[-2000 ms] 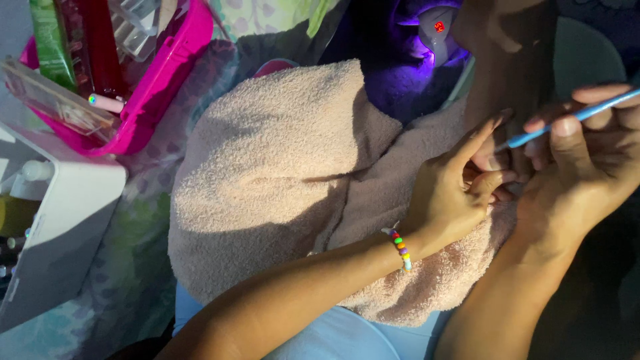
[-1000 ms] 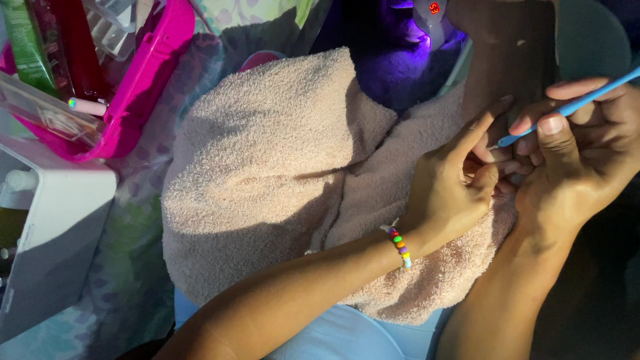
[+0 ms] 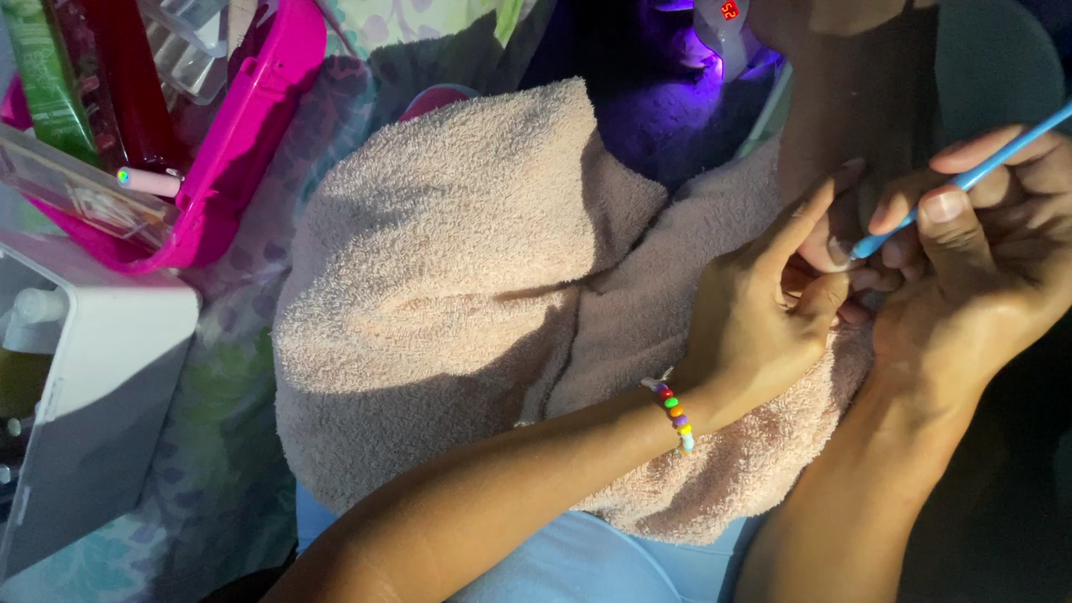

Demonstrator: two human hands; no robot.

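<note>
My left hand (image 3: 766, 314), with a beaded bracelet (image 3: 674, 416) at its wrist, grips the toes of another person's foot (image 3: 863, 126). Between the thumb and fingers of my right hand (image 3: 980, 243) is a slim blue tool (image 3: 980, 172). Its tip meets the edge of the big toenail (image 3: 840, 249). Both hands are close together at the toes, and the other toes are partly hidden by my fingers. Under the foot and my left hand lies a pale pink terry towel (image 3: 452, 251), spread over my lap.
A magenta plastic basket (image 3: 251, 142) with tubes and clear boxes stands at the upper left. Below it is a white container (image 3: 126, 335) holding bottles. Purple light glows from a lamp with a red digital display (image 3: 729, 10) at the top, near the foot.
The blue tool's tip has shifted slightly at the toenail, and the fingers of my right hand have moved a little. My left hand keeps its hold on the toes.
</note>
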